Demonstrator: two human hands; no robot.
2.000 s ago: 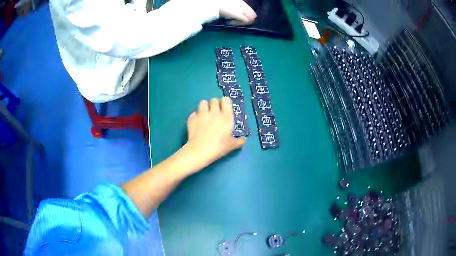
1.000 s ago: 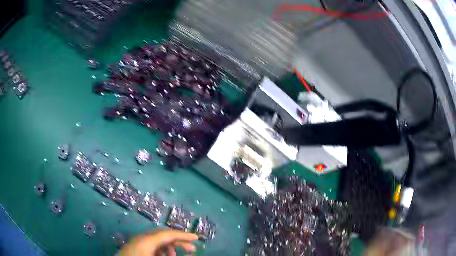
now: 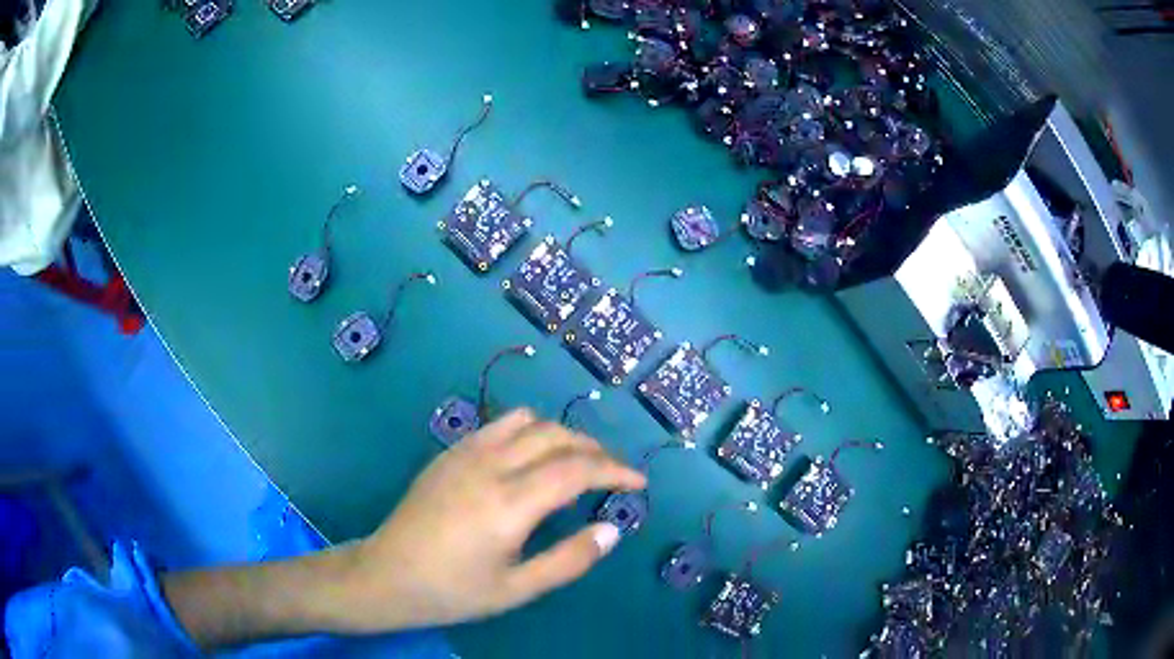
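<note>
My left hand [image 3: 515, 515] reaches in from the lower left, thumb and fingers apart. A dark wired module [image 3: 622, 512] lies just beyond the fingertips; whether they touch it is unclear. Square circuit boards [image 3: 551, 285] lie in a diagonal row across the mat, each with a thin lead beside it. Several wired modules [image 3: 358, 336] lie loose on the left side of the row. Another board [image 3: 738, 605] lies at the bottom with a lead beside it. My right hand is out of the picture.
A white screw feeder [image 3: 901, 341] stands at the right, with a red switch [image 3: 1116, 402] beside it. A heap of dark modules [image 3: 773, 97] lies above it, a glittery board heap [image 3: 1017, 554] below. Board strips show at the top left. A white sleeve [image 3: 39, 116] shows at the left edge.
The view has swung from the board strips to the row of boards and the feeder. My left hand has left the strips and is now at the loose modules.
</note>
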